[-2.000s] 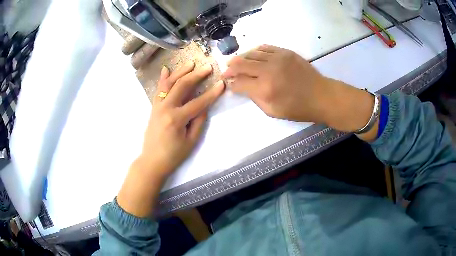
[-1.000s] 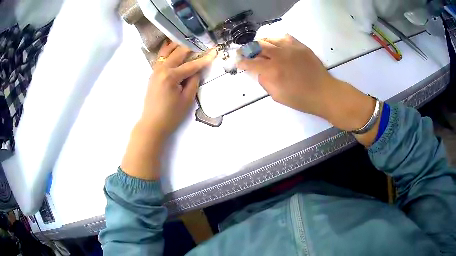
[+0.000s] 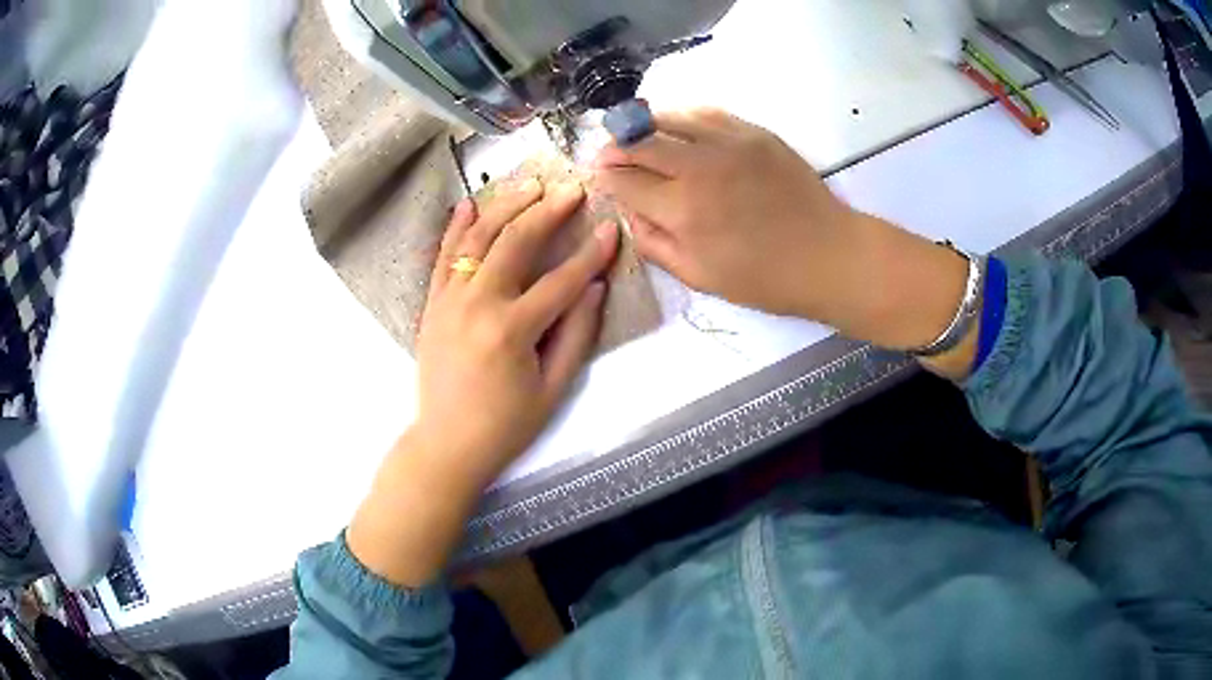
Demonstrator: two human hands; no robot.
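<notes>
A beige-brown flecked fabric panel (image 3: 379,219) lies on the white table, folded at its left and running back behind the machine head. Its front part lies under my left hand (image 3: 512,292), which rests flat with fingers spread and their tips just in front of the presser foot (image 3: 560,130). White backing (image 3: 685,312) shows at the panel's right edge. My right hand (image 3: 731,213) has curled fingers at the panel's right edge, beside the blue-grey knob (image 3: 630,122). Whether its fingertips pinch the cloth or backing is hard to tell.
The sewing machine head (image 3: 492,53) stands above the work. A long white roll (image 3: 153,253) lies at the left. Red-green snips (image 3: 1004,90) and tweezers (image 3: 1063,83) lie at the back right. A printed ruler (image 3: 691,445) runs along the front edge.
The bed in front of the needle was bare a second ago and now has the panel over it. My left hand has moved towards me and flattened on the panel. My right hand has shifted slightly left.
</notes>
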